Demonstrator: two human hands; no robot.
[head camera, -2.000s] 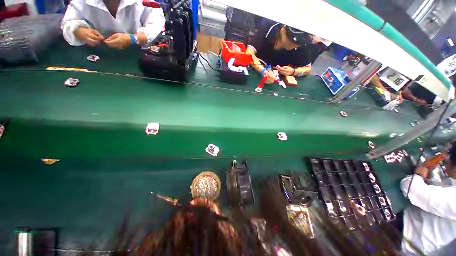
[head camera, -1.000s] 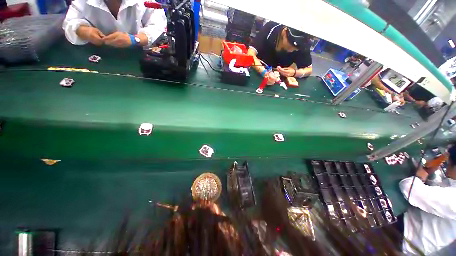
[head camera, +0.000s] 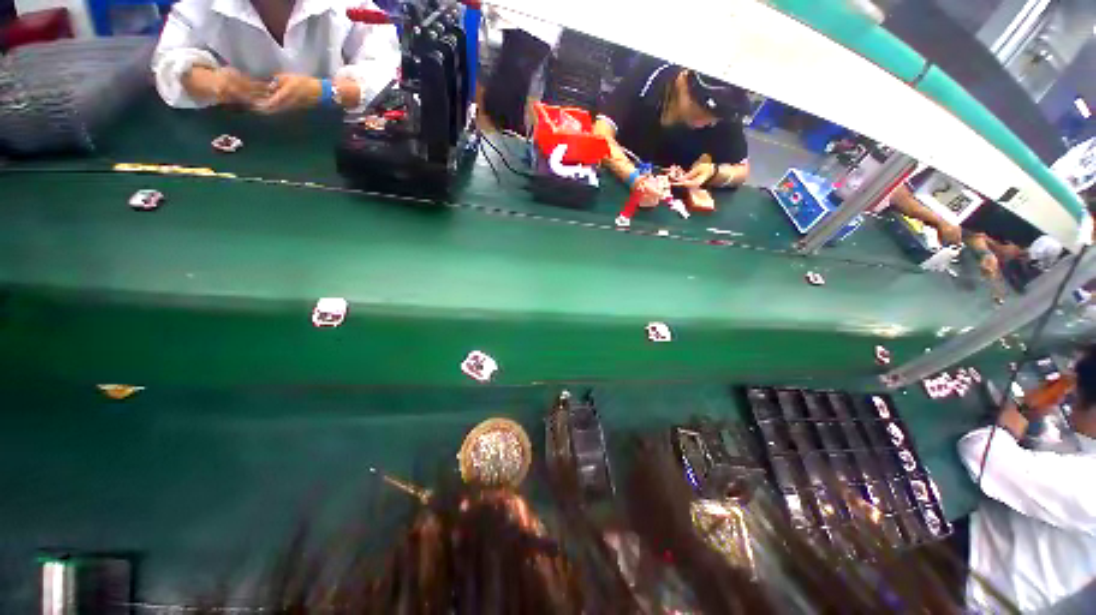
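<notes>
Dark hair hangs over the bottom middle of the view and covers the place nearest me. My left hand and my right hand cannot be made out; a blurred reddish patch shows through the hair, and I cannot tell what it is. A thin stick-like tool (head camera: 403, 484) juts out left of the hair, its holder hidden. A round brown-rimmed dish (head camera: 494, 454) with grainy grey fill lies just above the hair. Circuit board assemblies with white rims lie on the belt, one above the dish (head camera: 478, 365) and one farther left (head camera: 329, 312).
A black narrow holder (head camera: 577, 442) stands right of the dish. A black compartment tray (head camera: 829, 457) holds white pieces at right. A solder spool (head camera: 58, 585) is at lower left. A person in white (head camera: 1034, 493) sits at right; other people work across the green belt (head camera: 577, 264).
The board assemblies on the belt have moved left. The stick-like tool has shifted slightly. Across the belt, the hands of the person in white at upper left have moved and blurred.
</notes>
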